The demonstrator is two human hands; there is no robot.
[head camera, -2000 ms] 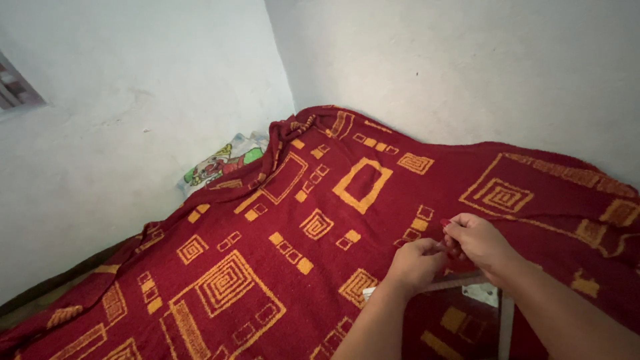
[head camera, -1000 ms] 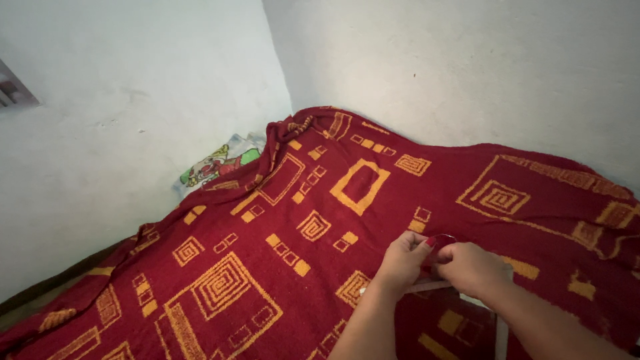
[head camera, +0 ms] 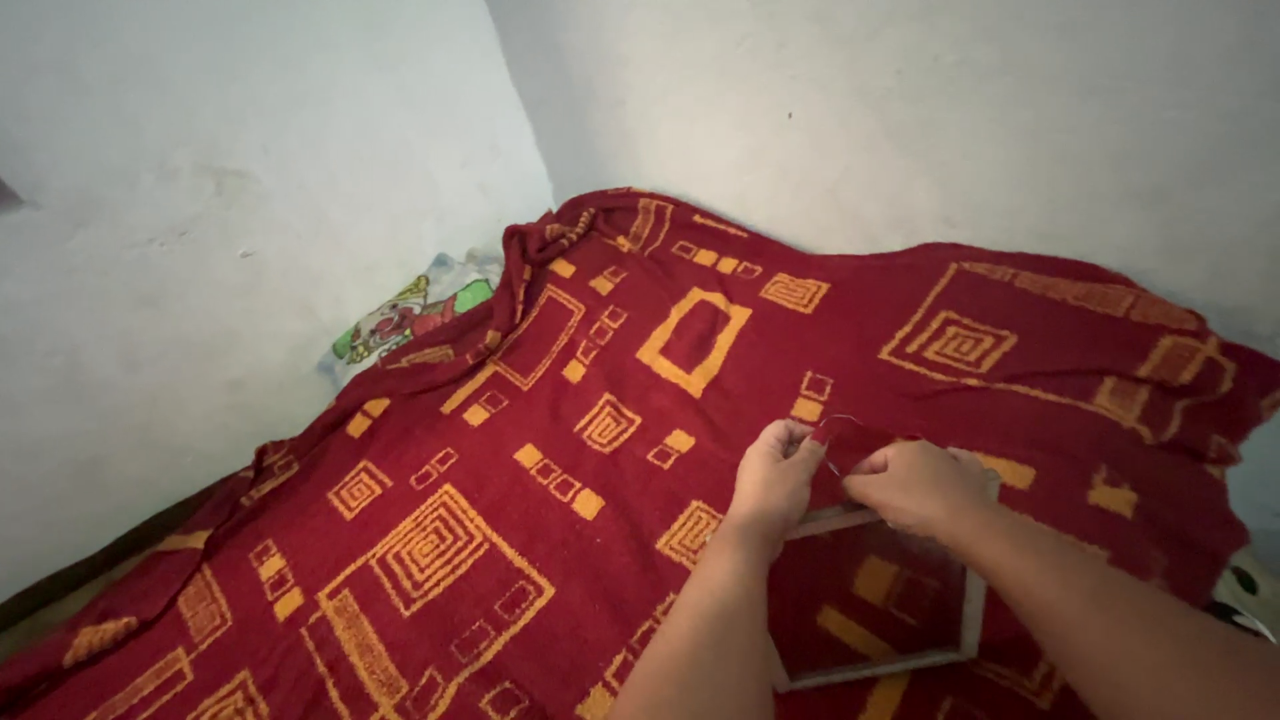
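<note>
My left hand point(head camera: 778, 470) pinches a small red piece, seemingly fabric, between thumb and fingers. From it a thin, pale thread or wire point(head camera: 832, 462) curves toward my right hand point(head camera: 915, 485), whose thumb and index finger are pinched on its lower end. More dark red material seems to lie between the hands, but its edges blend with the blanket. Beneath my wrists a clear container or pane with a whitish rim point(head camera: 880, 665) rests on the red blanket point(head camera: 620, 530), and the blanket's pattern shows through it. My right hand and forearm hide part of its rim.
The red and orange patterned blanket spreads over a bed-like surface up to two pale walls point(head camera: 900, 120) that meet in a corner. A printed pillow or cloth point(head camera: 400, 318) lies at its left edge by the wall. Something dark and white point(head camera: 1245, 585) shows at the right edge.
My hands have drawn apart from their closer position one second ago, and a thin strand now shows between them. The red piece is lower and less bunched over the fingers.
</note>
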